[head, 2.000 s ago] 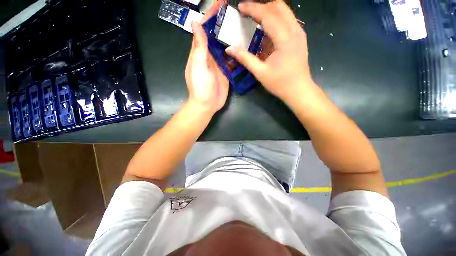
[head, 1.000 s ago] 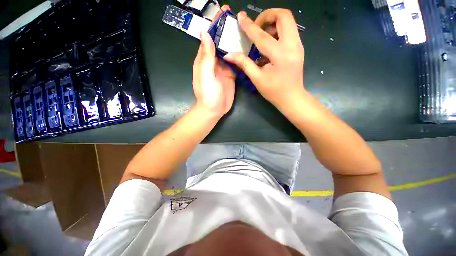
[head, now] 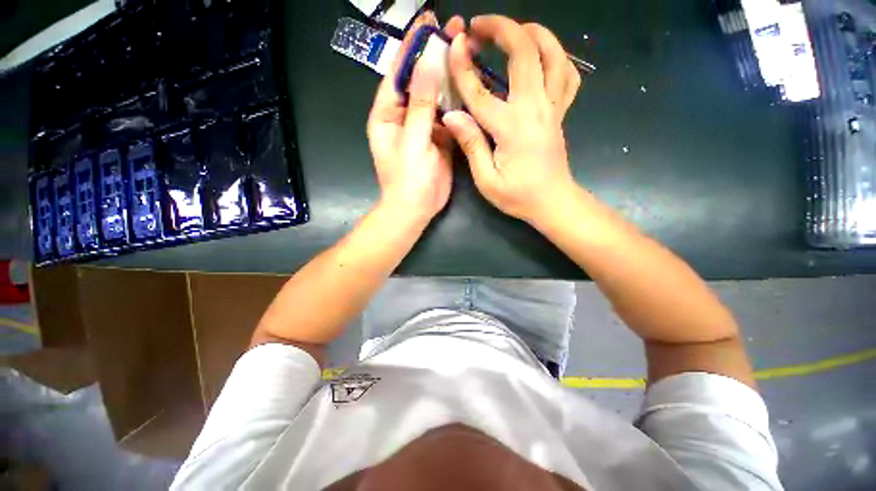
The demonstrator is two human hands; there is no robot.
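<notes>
A blue phone housing (head: 407, 69) with a pale LCD screen (head: 444, 84) in it is held between my two hands, above the bench. My left hand (head: 413, 144) grips it from the left, with fingers over the pale screen. My right hand (head: 519, 120) has its fingers and thumb on the right side of it. My fingers hide much of the housing and its lower end. A loose mainboard (head: 363, 43), blue and silver, lies just beyond my left hand, partly covered by it.
A black blister tray (head: 288, 144) at the left holds several blue housings (head: 113, 197). A white piece (head: 396, 11) lies at the top edge. A thin stick (head: 582, 63) is right of my right hand. Stacked boards (head: 783, 48) and a clear blister tray (head: 845, 182) are at far right. An open cardboard box (head: 144, 355) is below left.
The housing has turned in my hands and shows more edge-on. My left fingers now lie over the screen. My right fingers have closed in nearer to my left hand.
</notes>
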